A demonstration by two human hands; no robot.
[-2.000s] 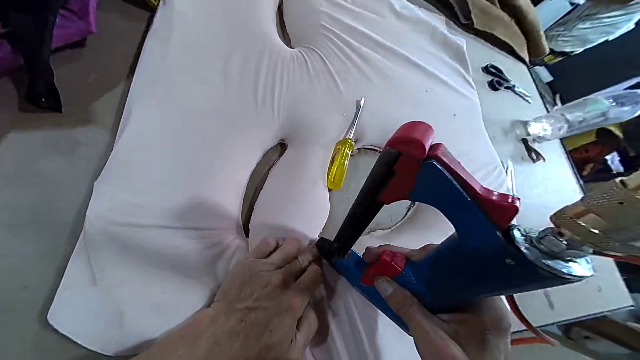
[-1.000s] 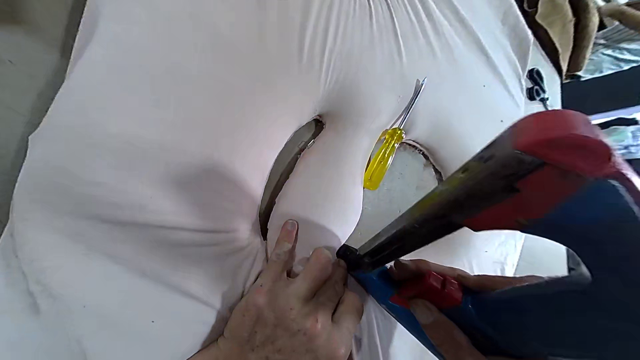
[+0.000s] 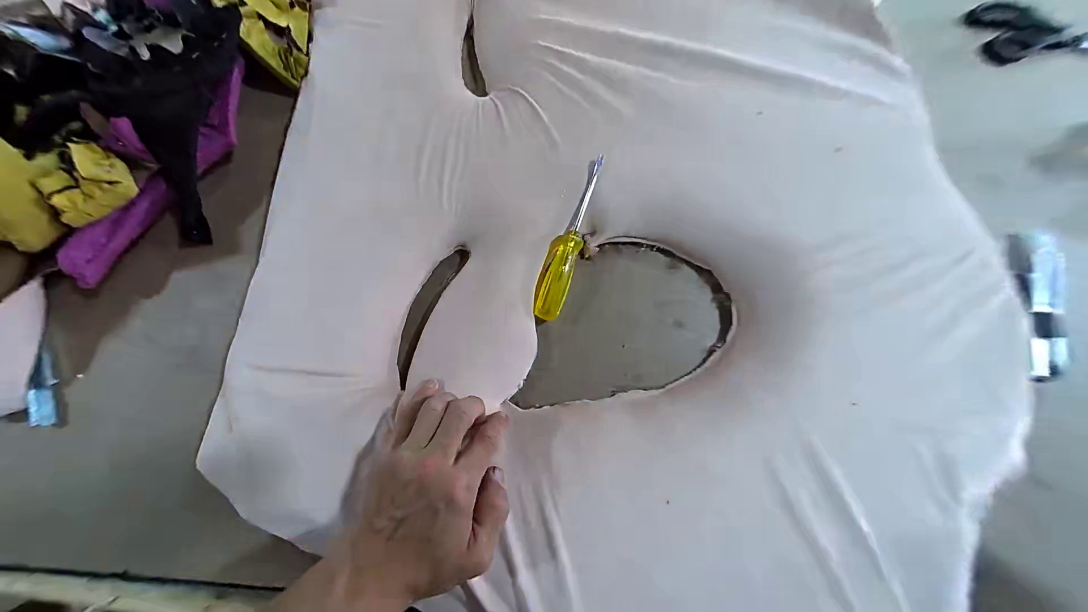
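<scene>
My left hand (image 3: 433,493) presses its fingertips on the pale pink fabric (image 3: 765,493), on the narrow strip between a curved slit and a larger rounded opening. It may pinch the fabric there; the fingertips are partly tucked down, so I cannot tell. A screwdriver with a clear yellow handle (image 3: 557,276) lies above the hand, its handle over the left edge of the rounded opening and its metal tip pointing up. The fabric is stretched with folds around the openings. My right hand is out of view, and so is the blue and red tool.
Black-handled scissors (image 3: 1016,38) lie at the top right on the grey table (image 3: 153,340). Black, yellow and purple material scraps (image 3: 161,110) are heaped at the upper left. A blurred shiny object (image 3: 1041,306) rests by the fabric's right edge.
My right hand and the blue and red tool it held have left the view. My left hand stays by the strip between the openings. The view has shifted.
</scene>
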